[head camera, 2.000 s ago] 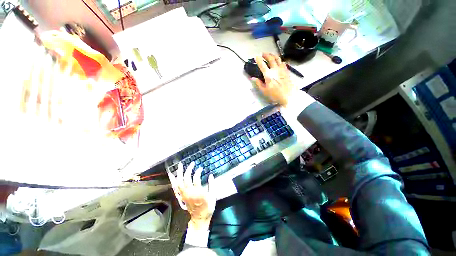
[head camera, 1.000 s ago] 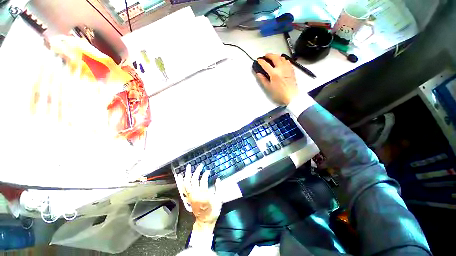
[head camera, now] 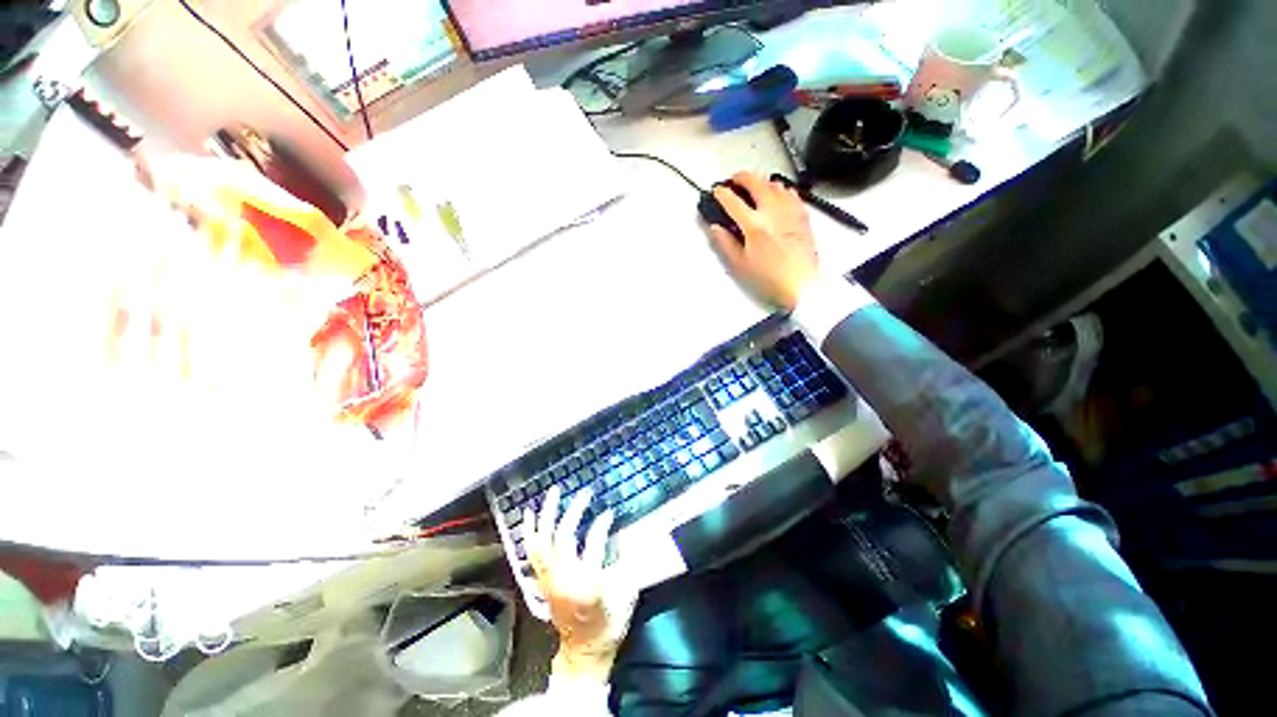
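A silver-grey keyboard (head camera: 658, 448) with dark, bluish-lit keys lies at the desk's front edge over the lap. A dark wrist rest (head camera: 754, 510) lies along its near side. My left hand (head camera: 571, 567) rests with spread fingers on the keyboard's left end and holds nothing. My right hand (head camera: 768, 241) lies over a small black corded mouse (head camera: 726, 207) on the white desk; the palm and fingers cover part of it. A white paper pad (head camera: 483, 189) with green and dark marks lies left of the mouse.
A black pen (head camera: 836, 209), black round holder (head camera: 854, 140), pale mug (head camera: 952, 73), blue object (head camera: 754, 98) and green-and-black item (head camera: 941, 151) stand or lie beyond my right hand. A red-orange plastic bag (head camera: 375, 336) is at left. The monitor's (head camera: 588, 20) lower edge shows.
The view has shifted, so more of the monitor shows. My right hand remains on the mouse. My left hand remains at the keyboard's left end, its fingers slightly changed in pose.
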